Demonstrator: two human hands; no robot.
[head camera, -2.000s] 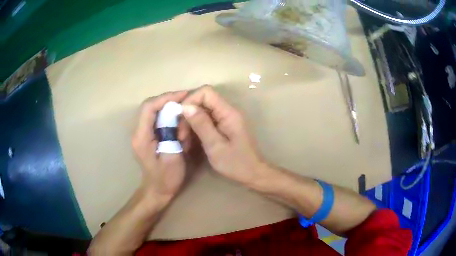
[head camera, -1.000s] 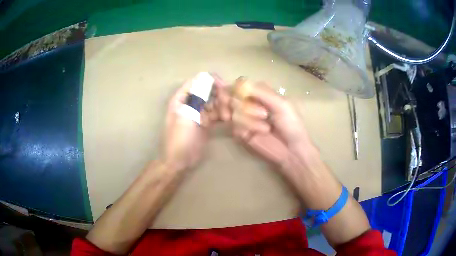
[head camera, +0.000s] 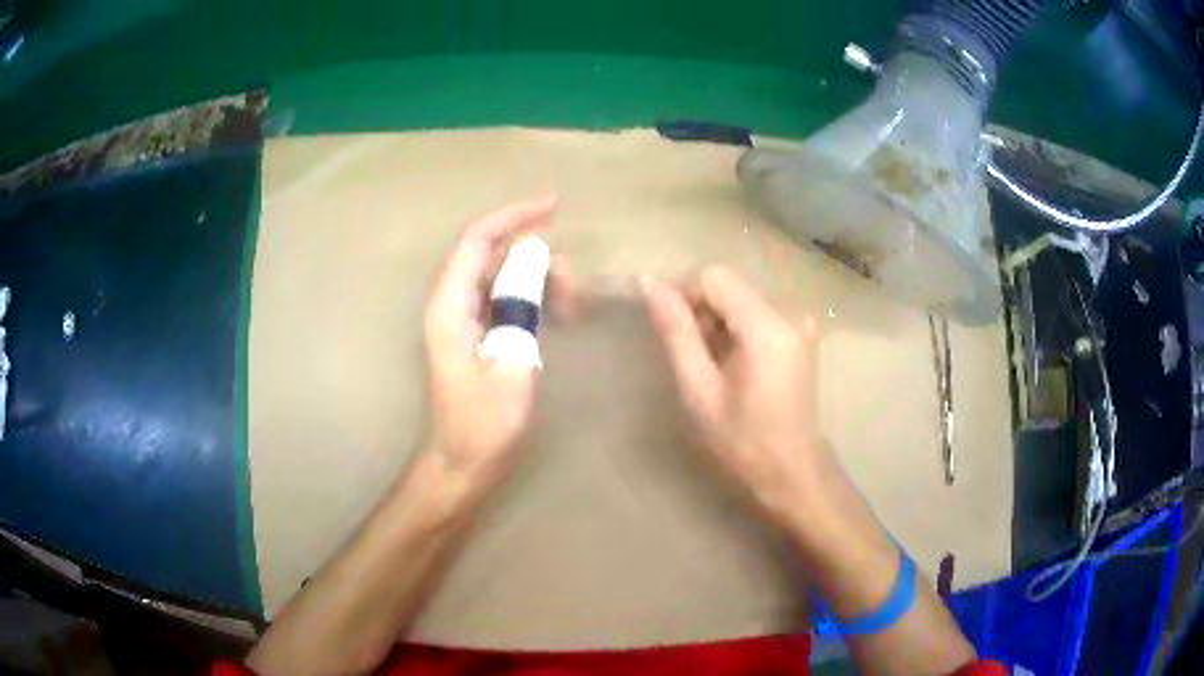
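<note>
A white tube-like piece (head camera: 526, 271) with a black band (head camera: 514, 314) and a flared lower rim lies along the thumb of my left hand (head camera: 462, 376). I cannot tell whether it is held or worn over the thumb. My left index finger is raised above it. My right hand (head camera: 755, 396) is to the right, palm inward, with its fingers bent and thumb pointing up-left. A faint pale blur shows in the gap between the fingertips of both hands; I cannot tell what it is or whether either hand grips it.
A cloudy, brown-stained hood (head camera: 878, 198) hangs at the upper right beside a shiny curved metal arm (head camera: 1083, 218). Silver tweezers (head camera: 944, 396) lie right on the tan mat (head camera: 357, 528). A dark stand with a yellowish pad (head camera: 1047, 394) and blue crates (head camera: 1109, 594) are at the right.
My hands have moved apart, with the right hand now farther right. The white piece stands more upright in view than a second ago. The camera view has shifted, so the mat and hood sit lower.
</note>
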